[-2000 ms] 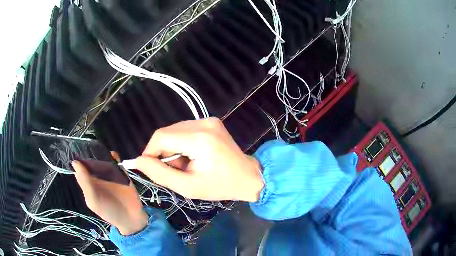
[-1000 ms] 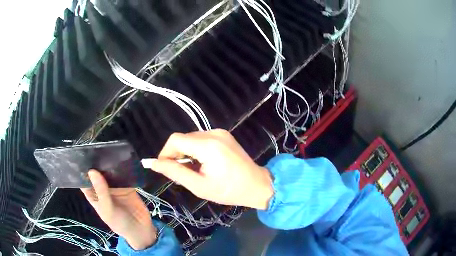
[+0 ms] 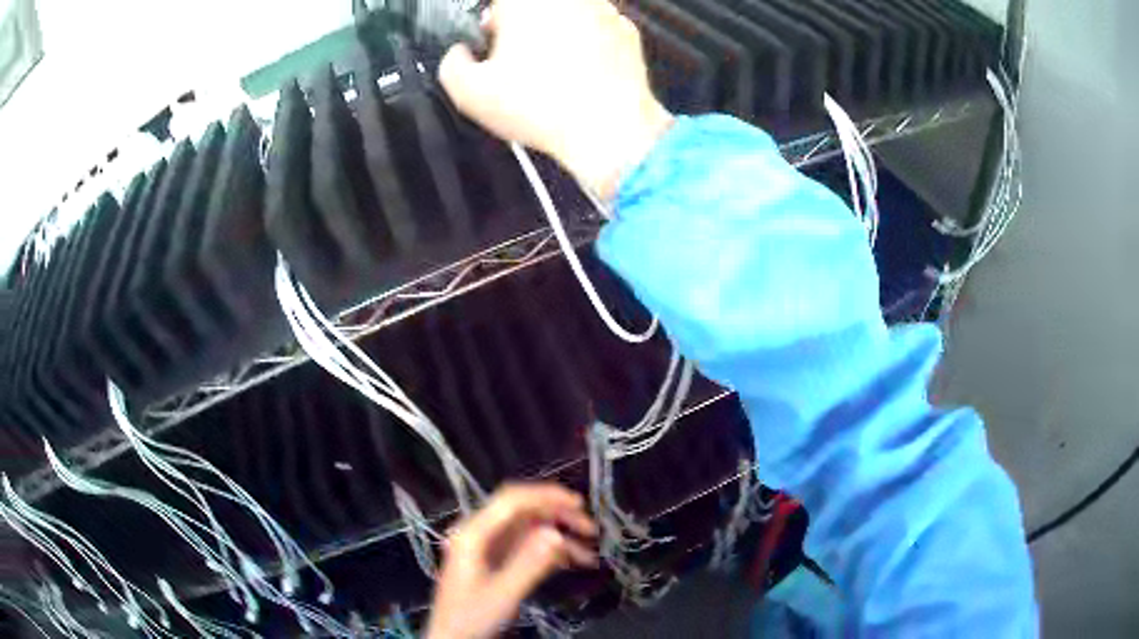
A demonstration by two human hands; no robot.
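My right hand [image 3: 562, 75] is high at the top edge, over the ridged black holder [image 3: 375, 162]. It grips a dark, blurred slab that looks like the phone [image 3: 431, 23], partly cut off by the frame. A white charging cable [image 3: 575, 262] hangs in a loop from under this hand. The plug is hidden. My left hand [image 3: 506, 556] is low in the middle, blurred, with curled fingers beside hanging cables; whether it touches one is unclear.
The wire shelf edge [image 3: 425, 290] runs diagonally below the holder. Bunches of white cables [image 3: 362, 368] hang from it, left and right. A red edge [image 3: 774, 537] shows beside my right sleeve. A black cord [image 3: 1093, 499] lies at the right.
My right hand has moved up to the top with the dark slab. My left hand has let go of the phone and sits lower right. The view has shifted; the phone tray is out of sight.
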